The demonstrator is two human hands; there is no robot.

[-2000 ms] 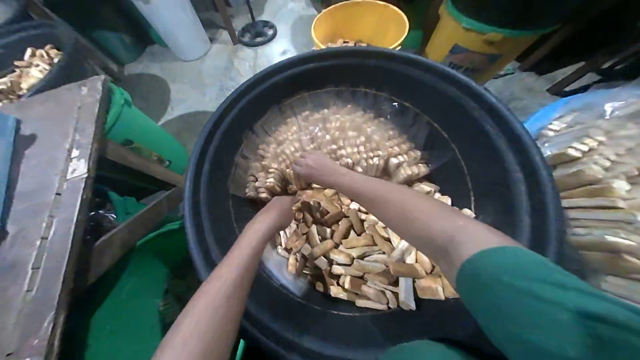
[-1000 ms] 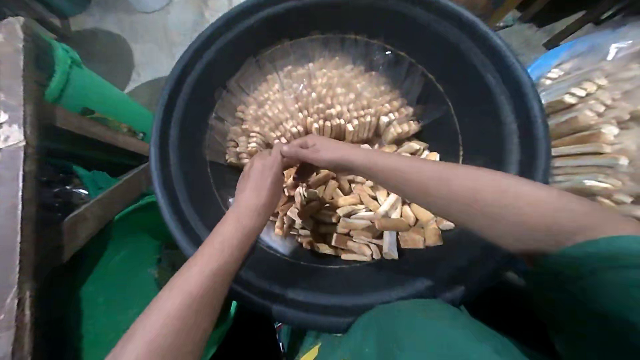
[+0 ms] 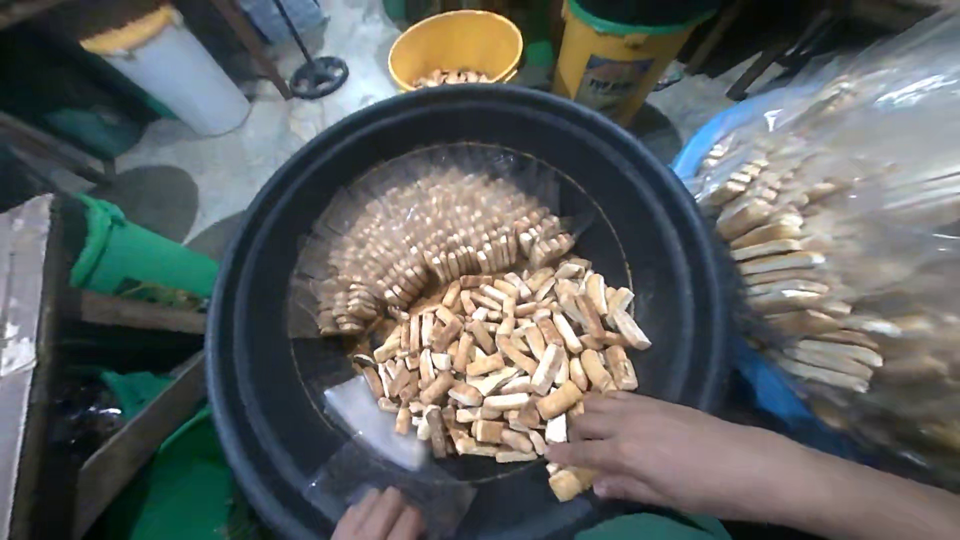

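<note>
Loose toasted bread sticks lie heaped in the near half of a big round black tub. Behind them, rows of bread sticks in clear plastic bags fan out in an arc. My right hand rests at the heap's near right edge, fingers touching bread pieces; whether it grips any is unclear. At the tub's near rim, my left hand is partly cut off by the frame, its fingers on a clear plastic bag. A stack of white plastic film lies left of the heap.
On the right, a blue basin holds larger bagged bread sticks. Beyond the tub stand a yellow bucket with bread pieces and a yellow pail with a green rim. A green bin and wooden table are left.
Both hands have left the border between bagged rows and heap and drawn apart: the right to the heap's near right edge, the left to the near rim. The view has shifted.
</note>
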